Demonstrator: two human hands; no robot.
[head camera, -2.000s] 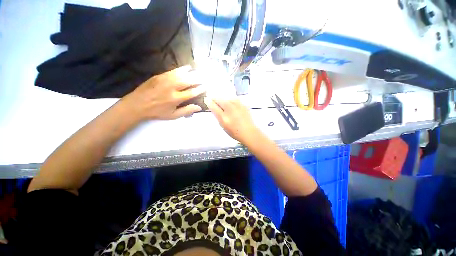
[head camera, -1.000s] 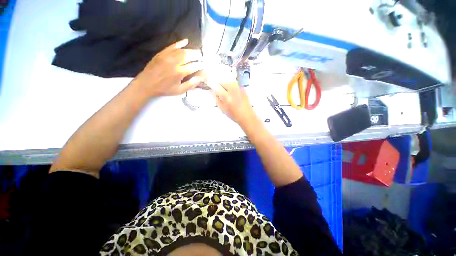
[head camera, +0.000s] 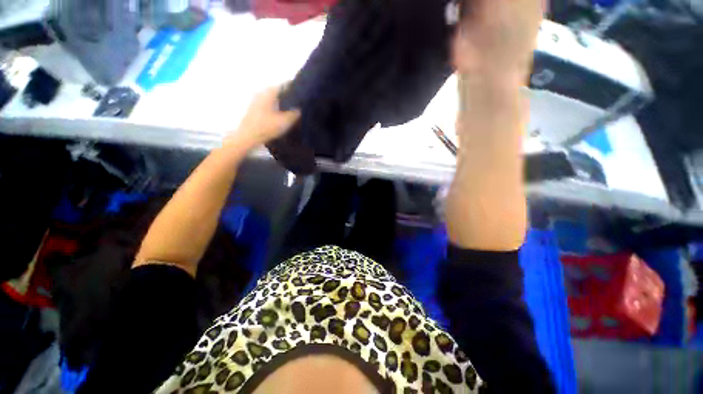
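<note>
A black garment (head camera: 370, 65) hangs in folds over the white table, its lower end at the front edge. My left hand (head camera: 264, 123) holds its lower left edge between thumb and fingers. My right hand (head camera: 497, 35) is raised at the garment's upper right side, in front of the sewing machine (head camera: 597, 65). It is blurred and cut off by the top edge, so its fingers and any hold on the cloth cannot be made out. The needle area is hidden.
Small snips (head camera: 445, 140) lie left of my right forearm. A dark phone (head camera: 549, 166) lies by the table edge (head camera: 617, 196). A blue crate (head camera: 549, 285) and red stool (head camera: 617, 296) stand below. Red cloth (head camera: 293, 9) lies at the back. Another workstation's blue panel (head camera: 176, 50) shows left.
The view has shifted. Both hands have left the needle area and moved apart, the right one up and to the right. The garment has come towards the table's front edge.
</note>
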